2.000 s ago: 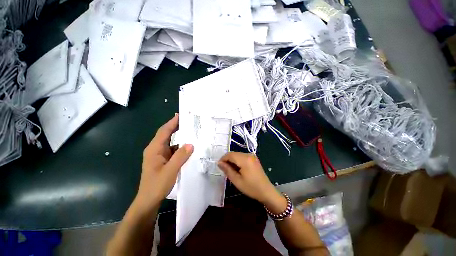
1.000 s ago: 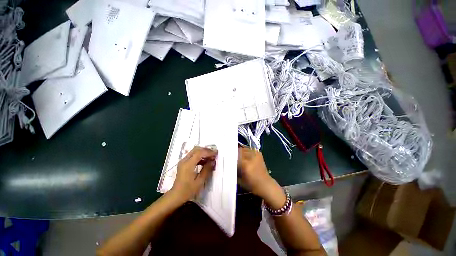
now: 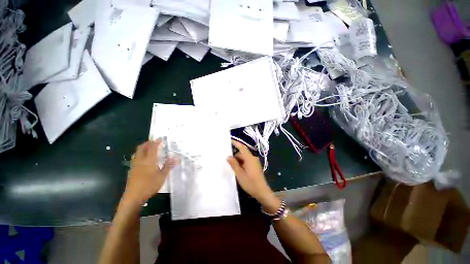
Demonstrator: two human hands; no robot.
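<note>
A flat white panel (image 3: 203, 180) lies in front of me at the near table edge, partly over another white panel (image 3: 175, 116). My left hand (image 3: 149, 167) is at the left edges of these panels, thumb on the front one, slightly blurred. My right hand (image 3: 247, 167) grips the front panel's right edge, with a thin cord seen near the fingers. A further white panel (image 3: 239, 90) lies tilted just beyond, touching the loose white cables (image 3: 296, 85).
White panels (image 3: 123, 46) are piled along the back and left. Cable hanks (image 3: 13, 103) hang at far left. A clear bag of cables (image 3: 397, 129), a dark phone (image 3: 313, 130) and its red strap (image 3: 336, 167) are at right. A cardboard box (image 3: 420, 211) is on the floor.
The panel that was tilted up between my hands now lies flatter, its broad face up. My left hand has moved left to the panels' left edge.
</note>
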